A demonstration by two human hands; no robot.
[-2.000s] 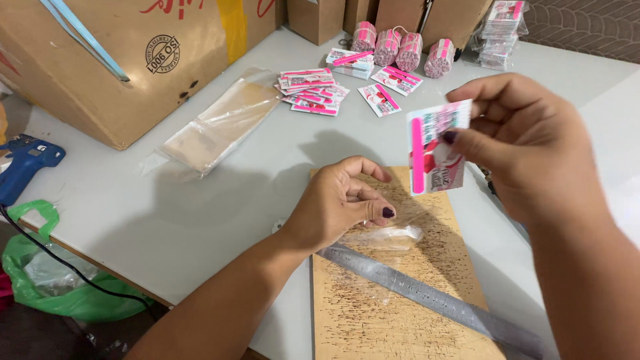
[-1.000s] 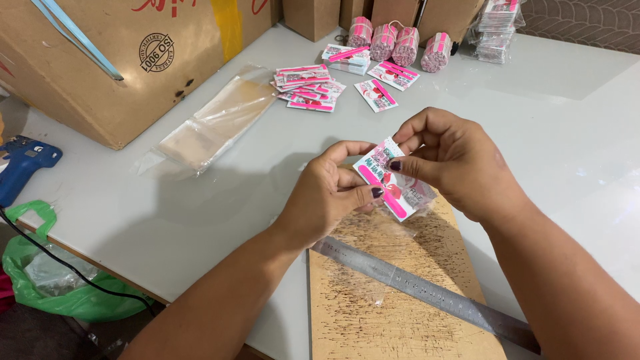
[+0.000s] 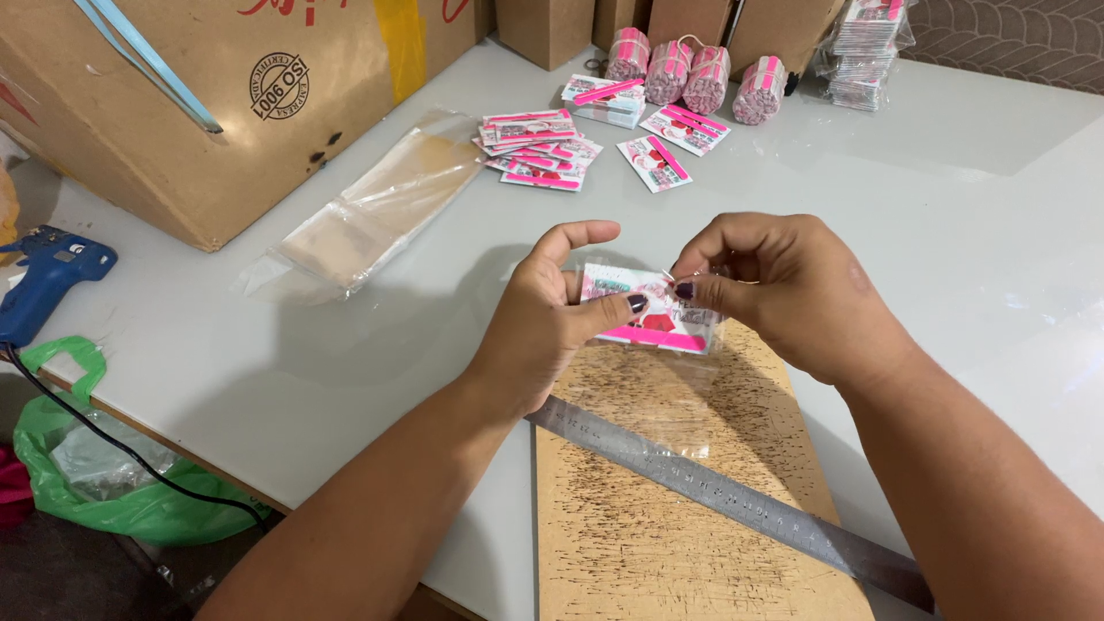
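Observation:
A printed card with a pink nail file (image 3: pixel 660 338) lies inside a clear plastic sleeve (image 3: pixel 681 414), whose lower part hangs over the board. My left hand (image 3: pixel 561 319) grips the card's left side, thumb on its face and index finger raised. At the upper right edge, my right hand (image 3: pixel 768 293) pinches the card or sleeve between thumb and fingers. Beneath both hands, a steel ruler (image 3: pixel 733 496) lies diagonally across a scored tan board (image 3: pixel 621 535). Similar cards (image 3: pixel 539 147) are piled farther back, beside a stack of flat clear sleeves (image 3: pixel 379 207).
Rolled bundles of pink files (image 3: pixel 668 73) stand at the back near cardboard boxes (image 3: pixel 543 30). Bagged cards (image 3: pixel 862 56) are at back right. A large carton (image 3: pixel 198 103) stands back left. A blue glue gun (image 3: pixel 47 276) and a green plastic bag (image 3: pixel 129 492) are at the left.
My right hand has brought the card from the right over to my left hand. The card, tilted a second ago, now lies more level, with the clear sleeve spread out below it.

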